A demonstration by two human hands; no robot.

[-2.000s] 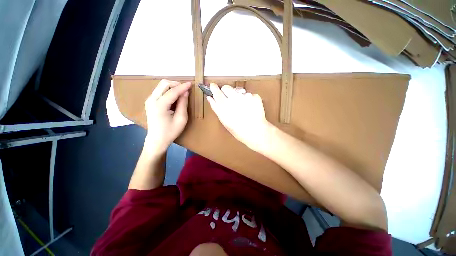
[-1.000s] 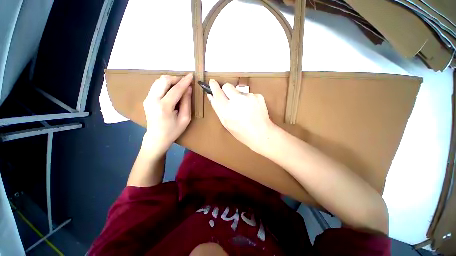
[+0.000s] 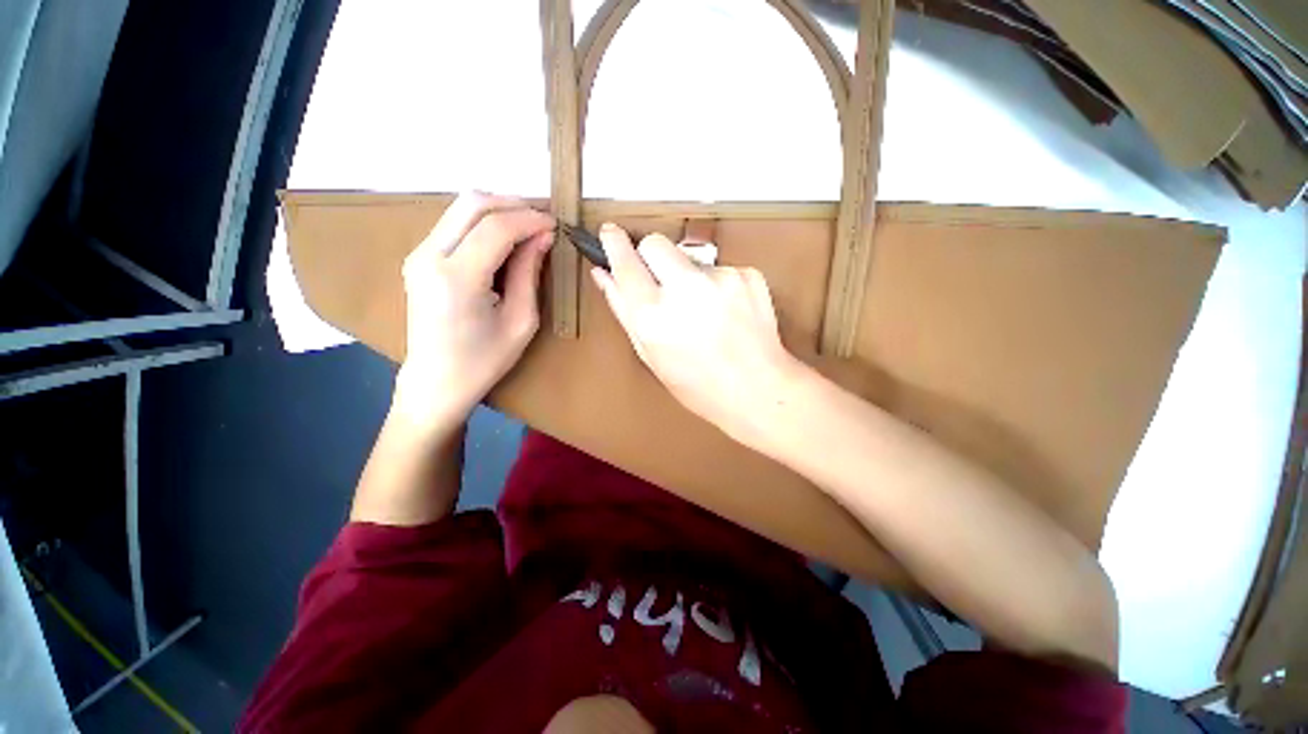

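A tan bag panel (image 3: 1004, 330) lies on the white table, its lower part hanging over the near edge toward my lap. A long tan handle (image 3: 565, 129) loops away from its top edge. My right hand (image 3: 703, 318) holds dark thread snips (image 3: 587, 245), tips at the left handle end. My left hand (image 3: 481, 294) is just left of that handle end, thumb and forefinger pinched together close to the snips' tips; any thread between them is too fine to see. A short brown closure tab with a small white patch (image 3: 700, 253) shows beside my right hand.
A stack of tan panels (image 3: 1148, 86) with uneven edges lies at the far right of the white table (image 3: 402, 115). More brown pieces (image 3: 1281, 617) stand at the right edge. A metal rack (image 3: 129, 333) is on the left, beside the dark floor.
The panel's left part has shifted slightly left and away, and its right edge slightly right. The snips' tips have moved left onto the handle end, close to my left fingertips.
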